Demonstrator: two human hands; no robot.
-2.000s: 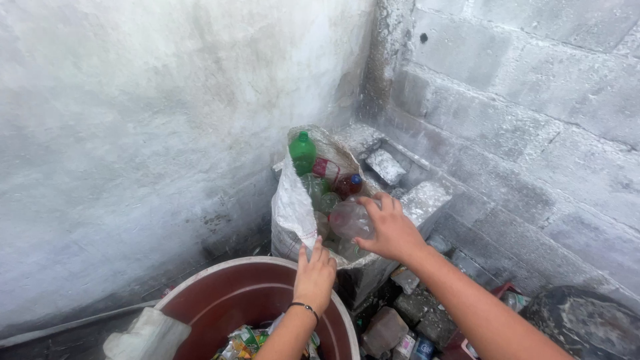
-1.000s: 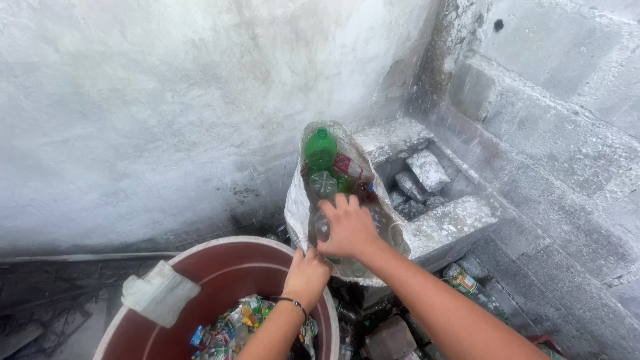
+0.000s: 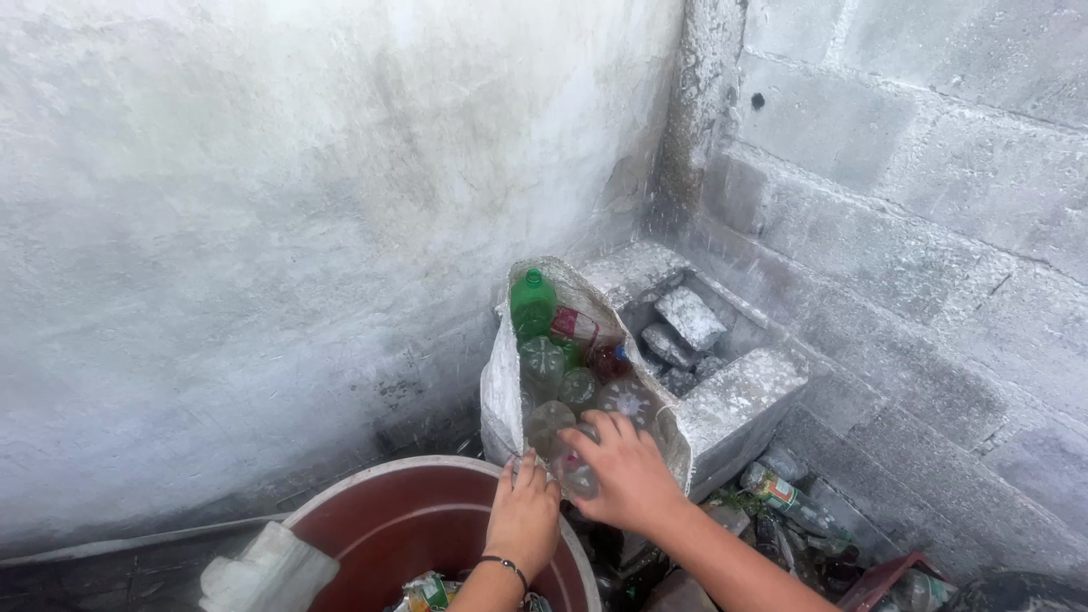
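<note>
A white woven sack (image 3: 500,399) stands open in the wall corner with several plastic bottles inside. Among them are a green bottle (image 3: 533,306), a reddish bottle with a blue cap (image 3: 609,360) and several clear ones. My left hand (image 3: 524,514), with a dark bracelet on its wrist, grips the sack's near rim. In the sack's mouth, my right hand (image 3: 625,467) has its fingers around a clear plastic bottle (image 3: 578,463). Below and left of the sack is a reddish-brown plastic tub (image 3: 408,510) holding crumpled wrappers (image 3: 429,591).
A whitish object (image 3: 268,569) hangs over the tub's left rim. Behind the sack, a concrete block (image 3: 748,391) with rubble in its hollow adjoins the block wall (image 3: 918,255). Discarded bottles (image 3: 790,501) and a red container (image 3: 892,578) lie at lower right.
My right hand has moved from the middle of the sack's mouth toward its near edge, beside my left hand. More bottle bottoms show inside the sack than one second ago.
</note>
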